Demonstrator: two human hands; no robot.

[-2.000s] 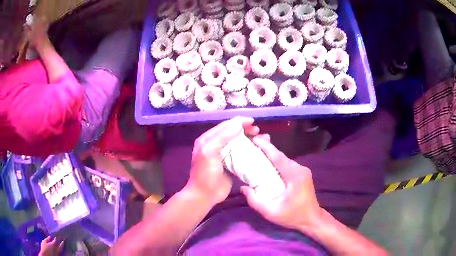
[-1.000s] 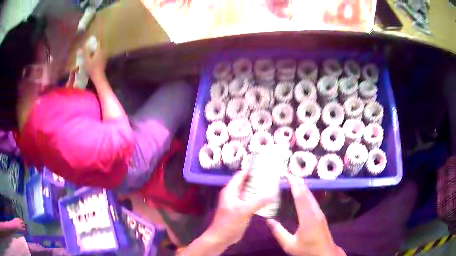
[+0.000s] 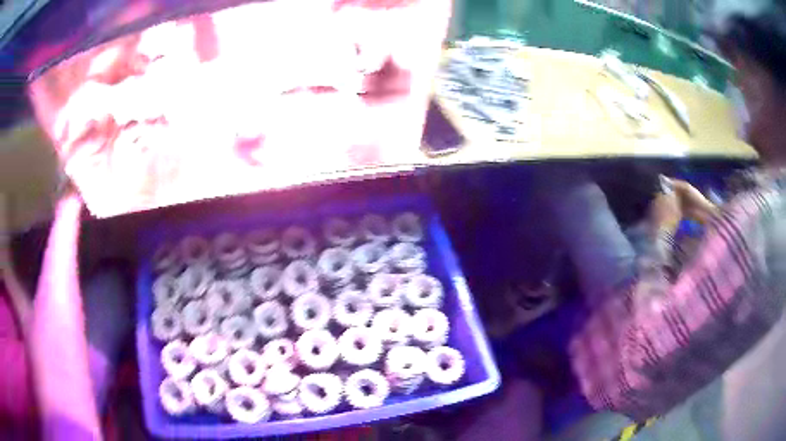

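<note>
A large blue-violet tray [image 3: 472, 344] lies in front of me, holding rows of pale knobbly ring stacks [image 3: 320, 348] with dark centre holes. A forearm, which looks like my left, runs up the left side of the view. Its hand [image 3: 71, 195] is lost in the glare at the left corner of the bright white-pink bench surface [image 3: 241, 103], so its fingers and anything in them cannot be made out. My right hand is out of the picture. The pale tube is not visible.
A dark flat rectangle, perhaps a phone [image 3: 442, 131], lies at the bench edge, beside grey-silver pieces [image 3: 491, 86] on the tan bench [image 3: 560, 129]. A person in plaid [image 3: 689, 301] sits at the right. Red clothing [image 3: 12, 370] shows at the left edge.
The view has swung right and up towards the bench, and the tray now appears lower left. Both hands and the pale tube have left the area over the tray; one arm reaches up at left.
</note>
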